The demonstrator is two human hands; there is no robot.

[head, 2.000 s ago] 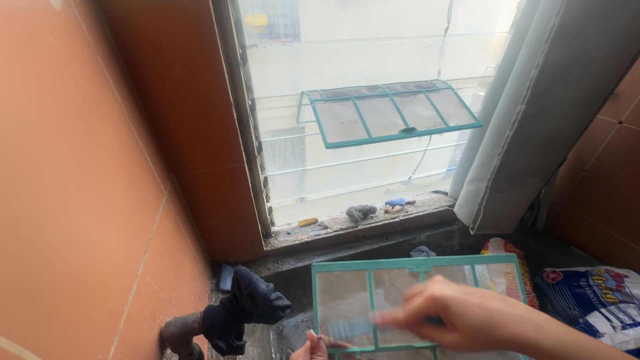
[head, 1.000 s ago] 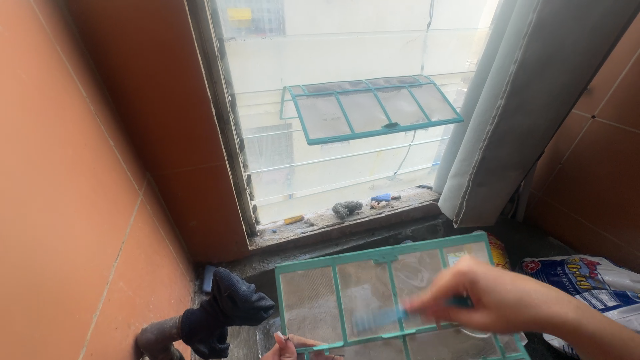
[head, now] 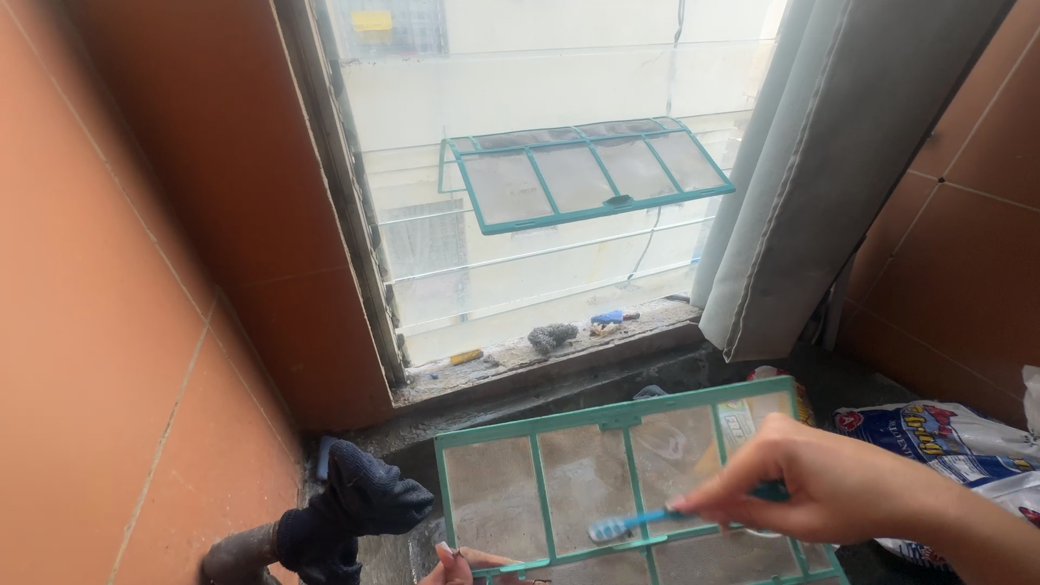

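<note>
My left hand [head: 467, 566], at the bottom centre, grips the lower left edge of a green-framed mesh filter screen [head: 532, 430]. My right hand [head: 800, 483] holds a blue toothbrush [head: 642, 518], its bristled head against the mesh by a divider of the frame. Part of the brush handle is hidden by the fingers. The lower part of the screen runs out of view. A second green-framed mesh screen [head: 569, 217] hangs folded over a slat of the louvered glass window.
A dark cloth [head: 349, 504] wraps a pipe [head: 240, 552] at lower left. On the sill [head: 504, 366] lie a steel wool pad [head: 552, 336], a yellow piece [head: 466, 357] and a blue object [head: 607, 317]. A grey curtain [head: 821, 179] and printed plastic bags [head: 918, 431] are at right.
The held screen has tilted since the oldest frame, its left end now lower. My right hand has moved the toothbrush over the mesh; its head, blurred before, now shows clearly.
</note>
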